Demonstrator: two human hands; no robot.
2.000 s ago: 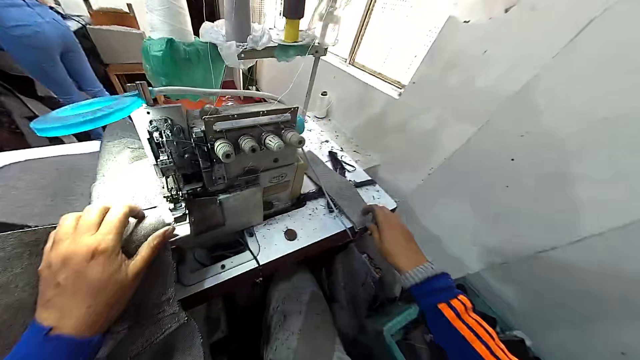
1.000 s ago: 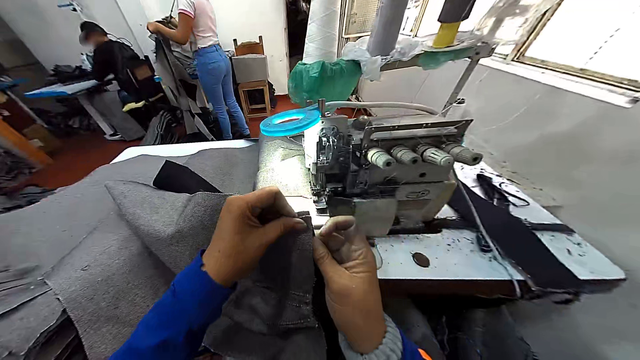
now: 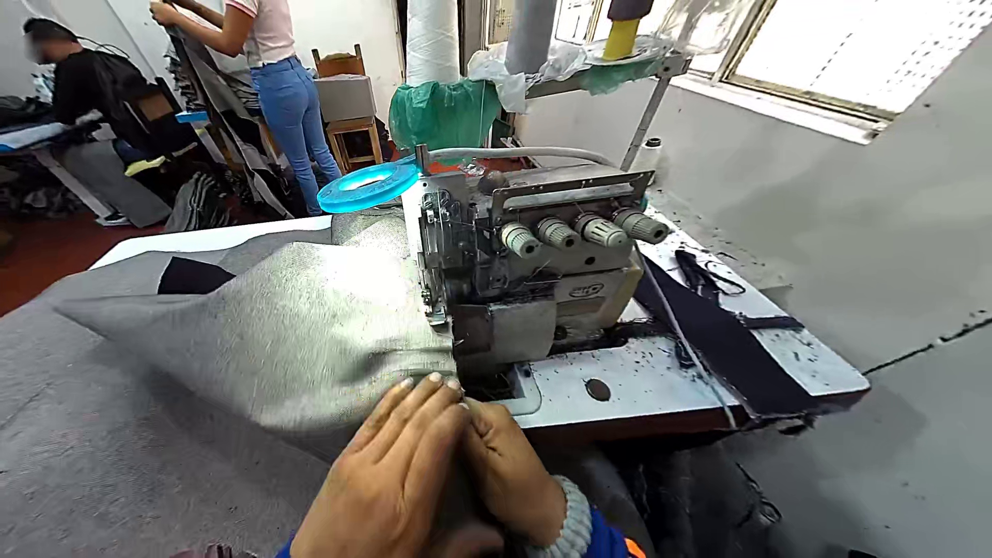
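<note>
Grey denim fabric [image 3: 271, 341] lies spread to the left of an overlock sewing machine [image 3: 535, 256], its edge running under the machine's presser foot area. My left hand [image 3: 395, 465] rests over the near end of the fabric, fingers together, just in front of the machine. Close against it on the right, my right hand [image 3: 508, 473] pinches the fabric edge between thumb and fingers. The left hand partly covers the held edge, so its exact grip is hidden. A translucent blue ring [image 3: 368, 187] is at the machine's upper left.
Dark fabric strips [image 3: 721, 341] lie on the white machine table [image 3: 643, 395] to the right. Thread cones [image 3: 432, 46] stand behind the machine. Farther back, one person [image 3: 287, 101] stands holding fabric and another [image 3: 93, 93] sits at a table. A wall borders the right side.
My right hand, at the table's right side two seconds ago, is now beside my left. Since one second ago both hands have come together at the fabric edge. The view has shifted.
</note>
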